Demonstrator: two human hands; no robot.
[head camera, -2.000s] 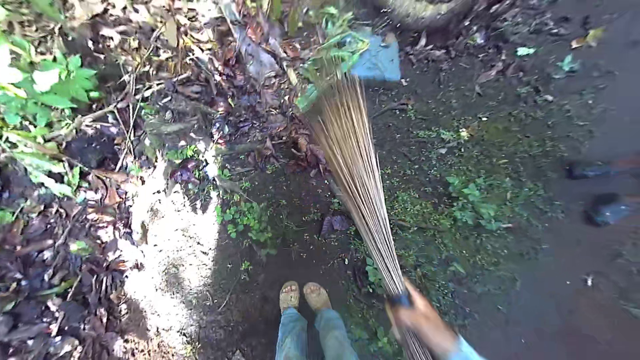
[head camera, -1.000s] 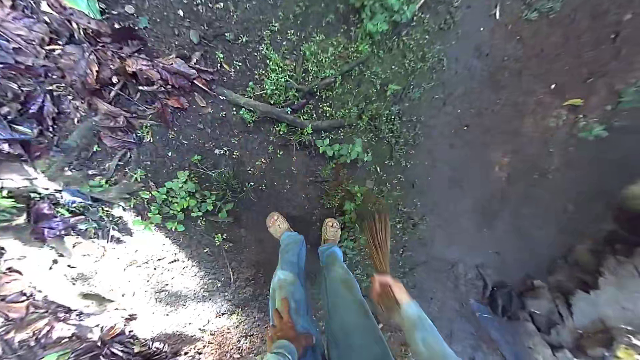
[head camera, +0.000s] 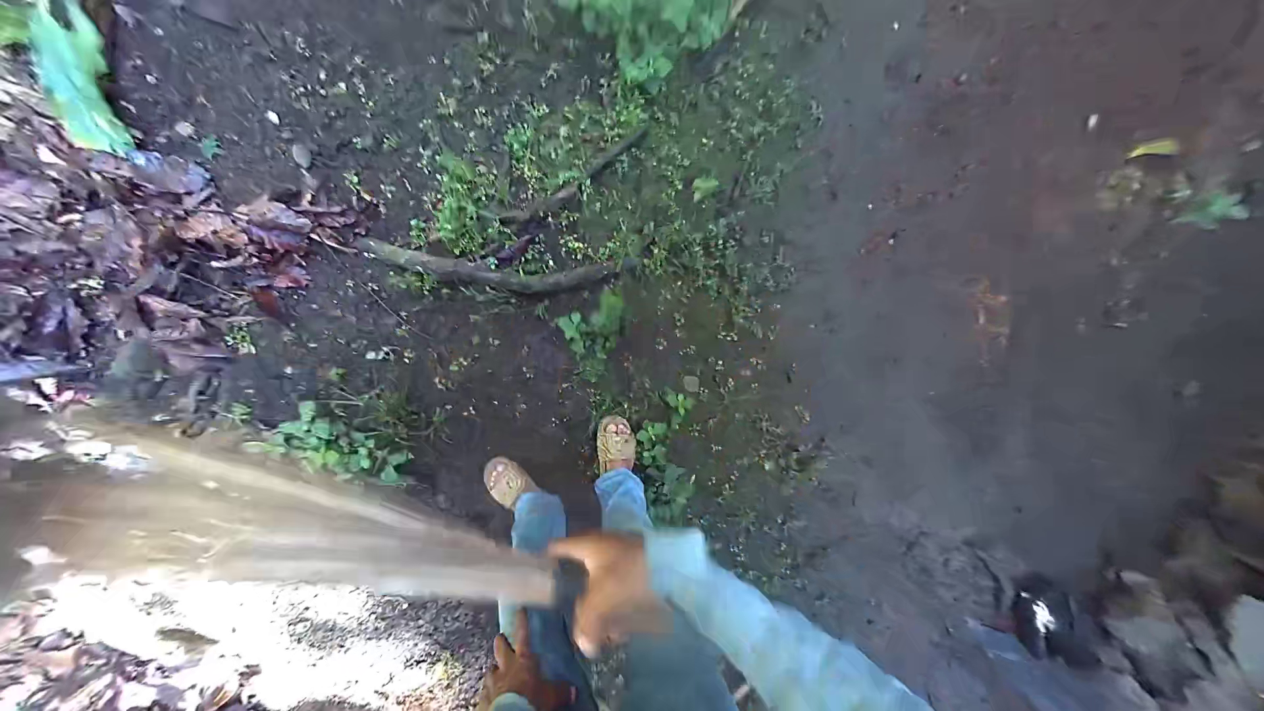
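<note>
A stick broom (head camera: 326, 533), blurred by motion, stretches from my right hand (head camera: 617, 592) across my legs to the left edge of the view. My right hand is closed around its bound end, near a dark band. Below it, my left hand (head camera: 523, 671) rests by my left thigh, and no object shows in it. Its fingers are partly seen. Dry brown leaves (head camera: 128, 257) lie heaped at the left, beyond the broom's spread bristles.
My sandalled feet (head camera: 563, 459) stand on dark soil with small green plants (head camera: 336, 444) on both sides. A crooked branch (head camera: 494, 276) lies ahead. Smooth, damp-looking ground (head camera: 938, 326) extends right, with stones or debris (head camera: 1145, 622) at the lower right.
The broom has swung from the right side of my legs across to the left, my right hand moving left with it. The view has shifted since two seconds ago.
</note>
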